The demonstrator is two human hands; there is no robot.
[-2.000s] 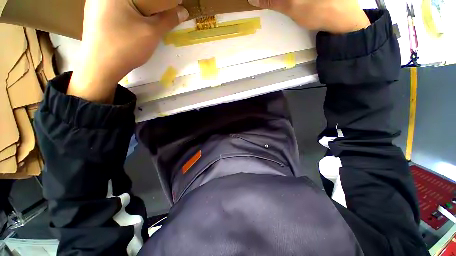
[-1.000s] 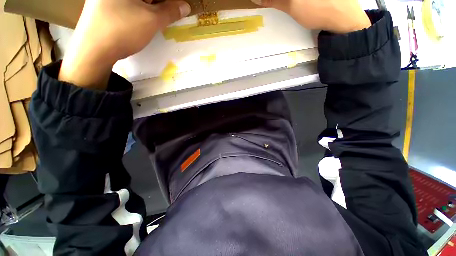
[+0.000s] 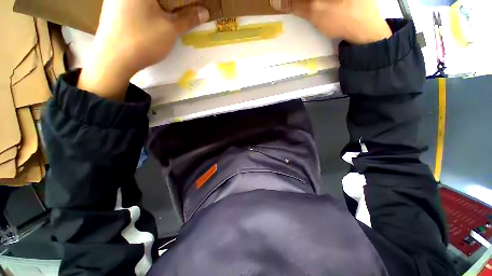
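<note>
The brown leather panel (image 3: 245, 7) lies across the top of the view, cut off by the upper edge. The small gold-brown positioning jig (image 3: 226, 25) shows at its near edge, taped with yellow masking tape (image 3: 261, 30) to the white work board (image 3: 259, 54). My left hand (image 3: 137, 35) is on the panel left of the jig, thumb on the panel's edge, fingers partly hidden. My right hand (image 3: 342, 16) is on the panel right of the jig, fingertips at its edge and partly cut off by the frame.
Stacked brown panels (image 3: 21, 97) lie at left. Thread snips with pink-purple handles (image 3: 439, 43) and a pale yellow tape roll (image 3: 458, 24) are at far right. A yellow line (image 3: 441, 129) runs on the grey floor. A red object (image 3: 466, 215) is at lower right.
The panel's near edge now sits slightly further from the jig's lettering than two seconds ago, and both hands have shifted slightly with it. The view has also moved a little.
</note>
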